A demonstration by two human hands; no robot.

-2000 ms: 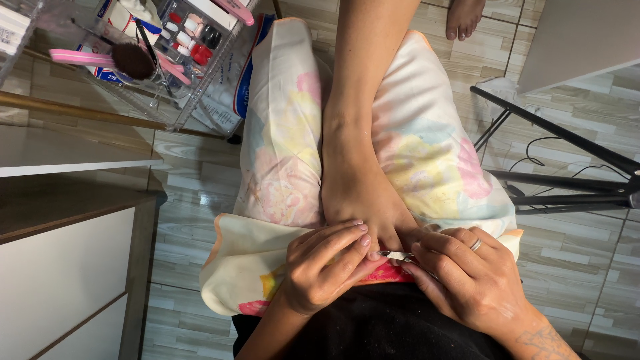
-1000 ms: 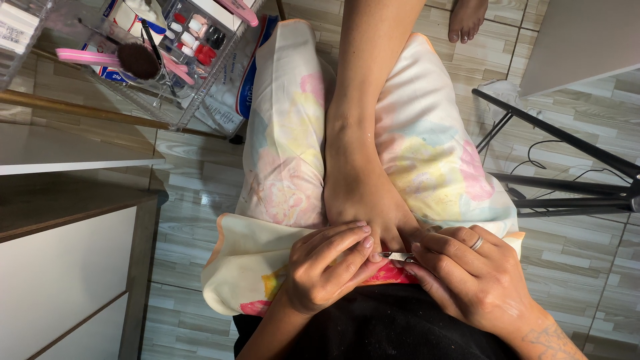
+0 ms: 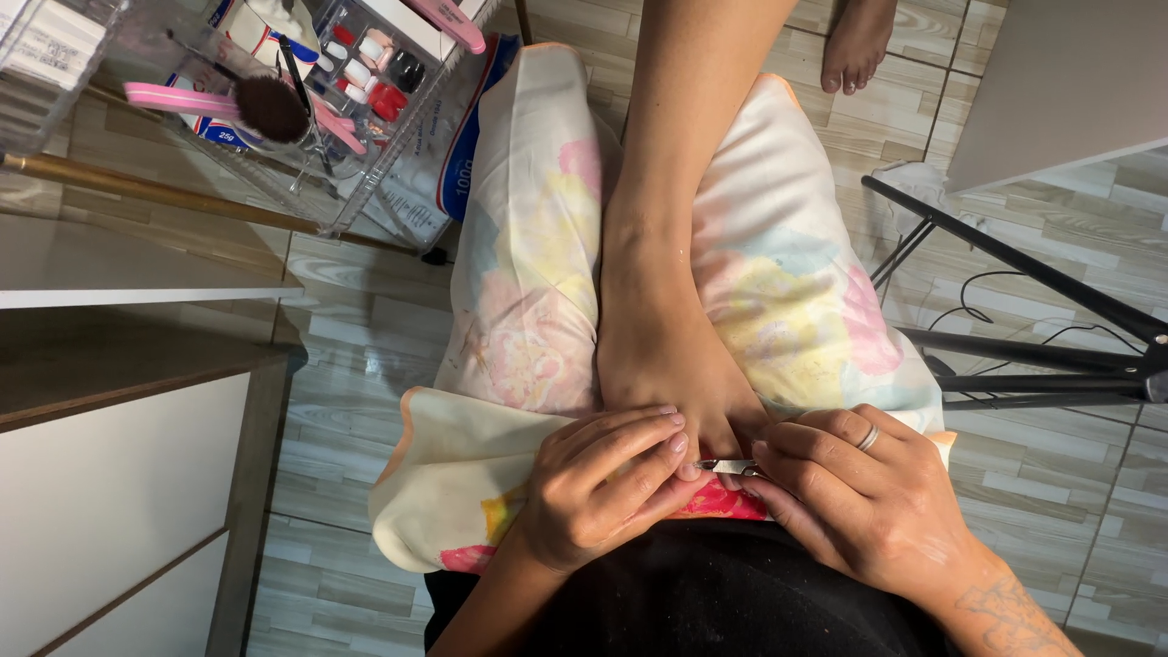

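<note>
Another person's foot (image 3: 652, 338) rests on a floral cloth (image 3: 538, 301) spread over my lap, its toes toward me. My right hand (image 3: 849, 484), with a ring on one finger, holds metal cuticle nippers (image 3: 728, 466) between thumb and fingers. The nippers' tip points left and meets the nail area of a toe (image 3: 689, 467). My left hand (image 3: 607, 484) grips the toes from the left, its thumb and fingers beside that toe. Part of the toes is hidden behind my fingers.
Upper left, a clear plastic organizer (image 3: 365, 196) holds nail tips, pink files and a brush (image 3: 271, 108). A white-fronted cabinet (image 3: 119, 474) stands at left. Black tripod legs (image 3: 1013, 265) and a cable lie at right. The person's other foot (image 3: 858, 46) is on the tiled floor.
</note>
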